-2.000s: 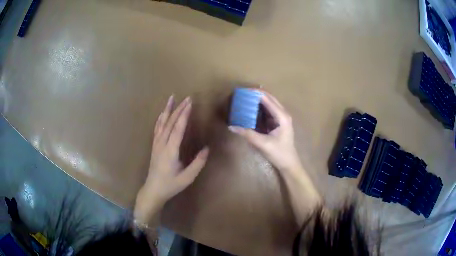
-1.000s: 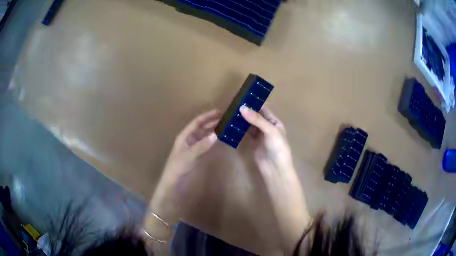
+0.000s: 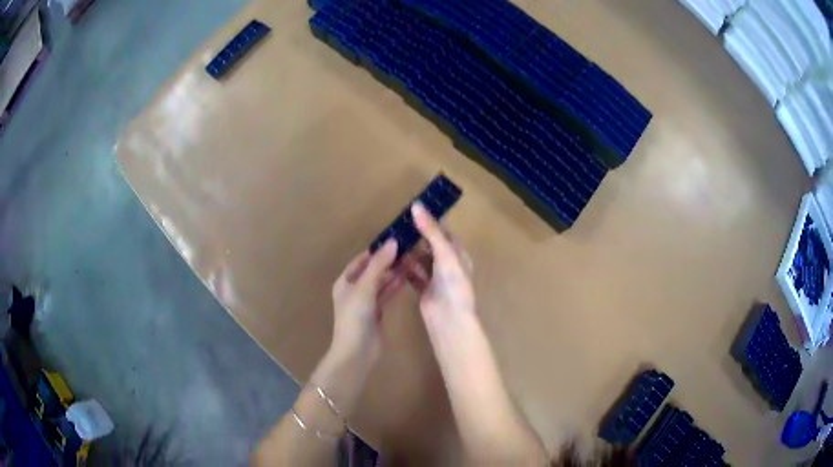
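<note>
A short dark blue-black stack of panels (image 3: pixel 437 198) with fine pale marks is held above the tabletop, tilted up to the right. My left hand (image 3: pixel 363 285) grips its lower left end, with the thumb on top. My right hand (image 3: pixel 442 264) holds it from the right, with the thumb on its top face. The fingers beneath the stack are partly hidden. Two long rows of stacked dark panels (image 3: pixel 475 100) lie side by side beyond my hands.
A small dark bar (image 3: pixel 237 49) lies near the far left edge. Small stacks (image 3: pixel 637 405) lie at lower right, with a medium block (image 3: pixel 767 356) beyond. A white tray (image 3: pixel 787 264), blue bottle (image 3: pixel 800 429) and white ribbed pile (image 3: pixel 776 64) are at right. The table edge (image 3: pixel 210 294) curves at left.
The view has shifted towards the far left, showing more of the long rows. Earlier my right hand held the stack alone; now both hands hold it, with my left hand closed on its lower end.
</note>
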